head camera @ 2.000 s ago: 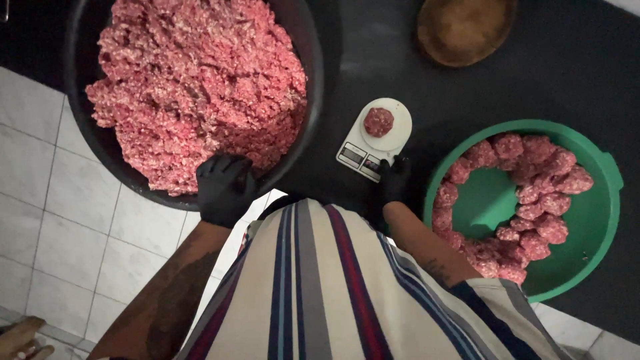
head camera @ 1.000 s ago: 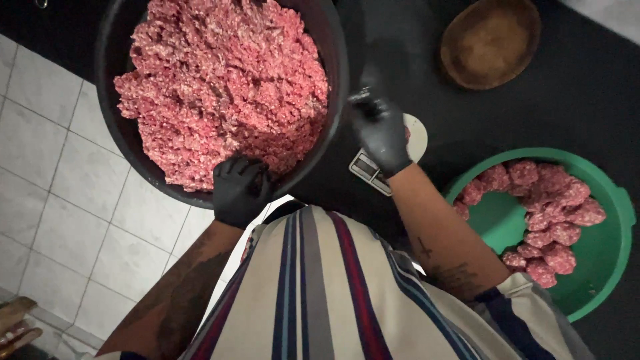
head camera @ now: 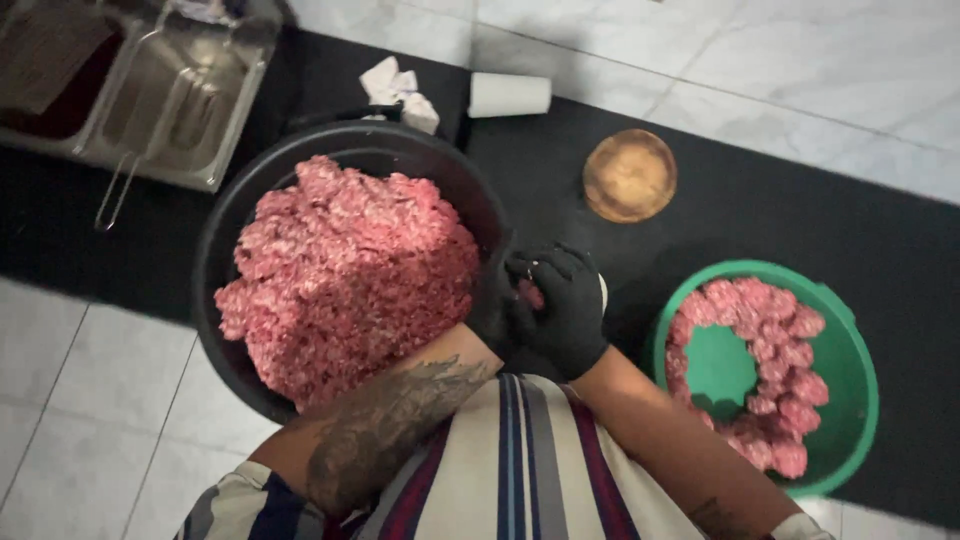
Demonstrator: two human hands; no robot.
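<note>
Both my hands wear black gloves and meet between the two tubs. My left hand (head camera: 495,300) and my right hand (head camera: 566,304) are cupped together around a small portion of ground meat (head camera: 531,294), partly hidden by the fingers. Behind my right hand only the white edge of the scale (head camera: 603,294) shows. To the left, a large black tub (head camera: 214,322) holds a big mound of raw ground meat (head camera: 352,277). On the right stands a green basin (head camera: 862,375) with many meatballs (head camera: 776,360) arranged in a curved band along its wall.
A round wooden bowl (head camera: 630,176) sits behind my hands on the black counter (head camera: 742,202). A white cup (head camera: 510,95) lies on its side near the back edge, beside crumpled paper (head camera: 397,90). Metal food pans (head camera: 176,112) and a wire handle (head camera: 116,195) are at the upper left.
My left hand has moved right, from the black tub's near edge to my right hand. Both now close around meat. The view has shifted and shows more of the counter's back.
</note>
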